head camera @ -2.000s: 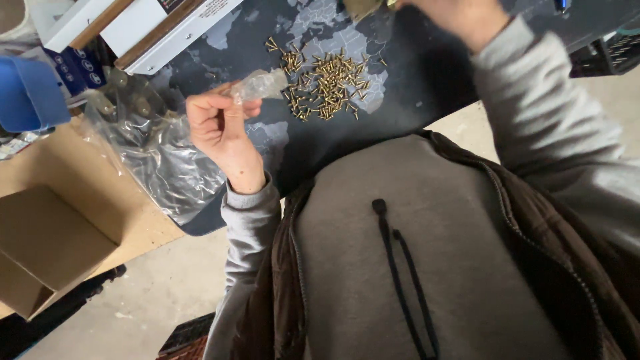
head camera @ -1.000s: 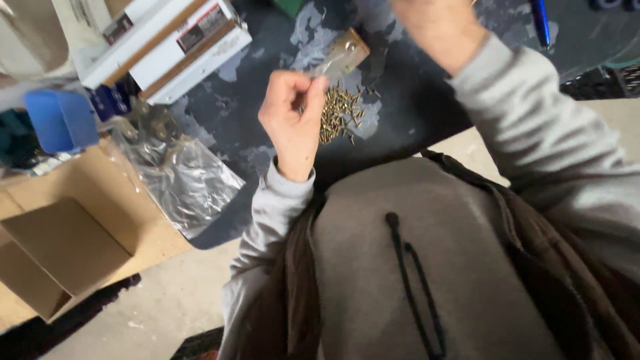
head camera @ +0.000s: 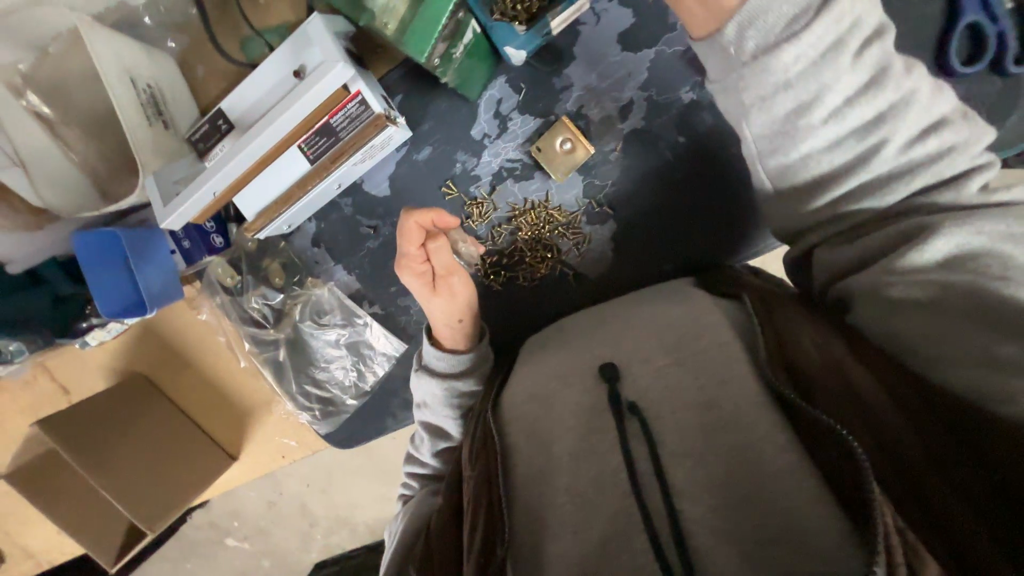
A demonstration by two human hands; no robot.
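Note:
Brass-coloured screws (head camera: pixel 540 236) lie in a loose pile on a dark mat (head camera: pixel 672 200) patterned like a world map. At the pile's left edge, my left hand (head camera: pixel 438 260) pinches a small clear plastic bag (head camera: pixel 464 248) between thumb and fingers. Above the pile, a brass-coloured metal plate (head camera: pixel 563 149) with a round feature in its middle rests on the mat. Only the wrist part of my right hand (head camera: pixel 706 12) shows at the top edge; its fingers are out of the frame, so what it holds is hidden.
A blue container of screws (head camera: pixel 520 16) and a green box (head camera: pixel 448 48) stand at the top. White metal parts (head camera: pixel 280 136), a blue plastic cup (head camera: pixel 128 268) and a clear plastic bag (head camera: pixel 336 352) are at left. A cardboard box (head camera: pixel 132 464) sits lower left; scissors (head camera: pixel 972 36) lie top right.
The metal plate, near my left fingers one second ago, now lies apart from them on the mat. My right hand has gone mostly out of view at the top.

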